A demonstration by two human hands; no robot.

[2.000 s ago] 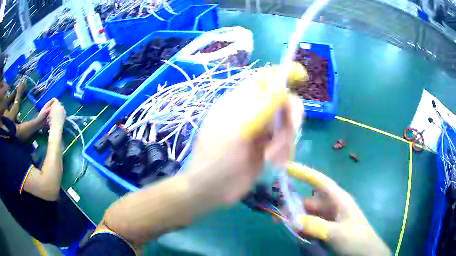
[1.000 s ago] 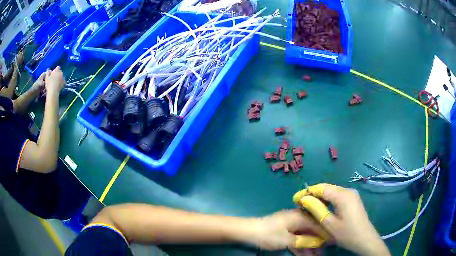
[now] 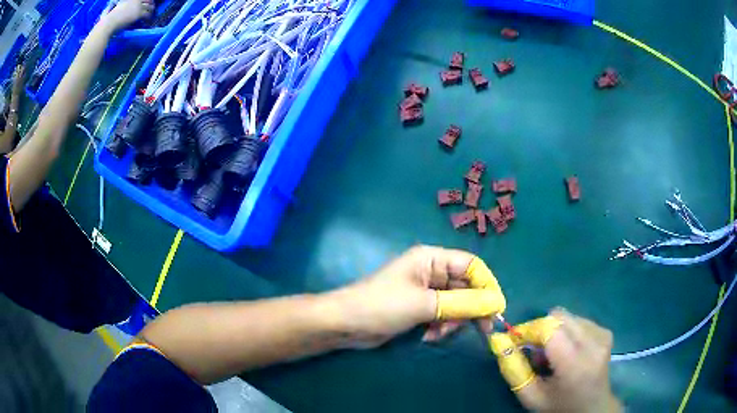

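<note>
My left hand (image 3: pixel 436 294), with yellow finger cots, pinches something hidden between thumb and forefinger. My right hand (image 3: pixel 558 359), also with yellow cots, is just right of it, its fingertips closed on a thin wire. A short red and white bit of wire (image 3: pixel 507 326) shows between the two hands. A grey-white cable (image 3: pixel 667 348) curves from the right hand to the right edge. Its branched wire ends (image 3: pixel 646 246) with silvery tips fan out on the bench. Loose brown-red housings (image 3: pixel 473 193) lie in groups beyond the hands.
A large blue bin (image 3: pixel 279 189) at left holds white cables and ribbed black connectors (image 3: pixel 212 133). Another blue bin (image 3: pixel 558 10) is cut off at the top. Orange-red scissors handles (image 3: pixel 722 87) show at the right edge. A coworker's arm (image 3: pixel 61 97) is at far left.
The view has shifted down, so bins and housings sit higher or are cut off. My hands, overlapping a second ago, are now side by side with wire visible between their fingertips.
</note>
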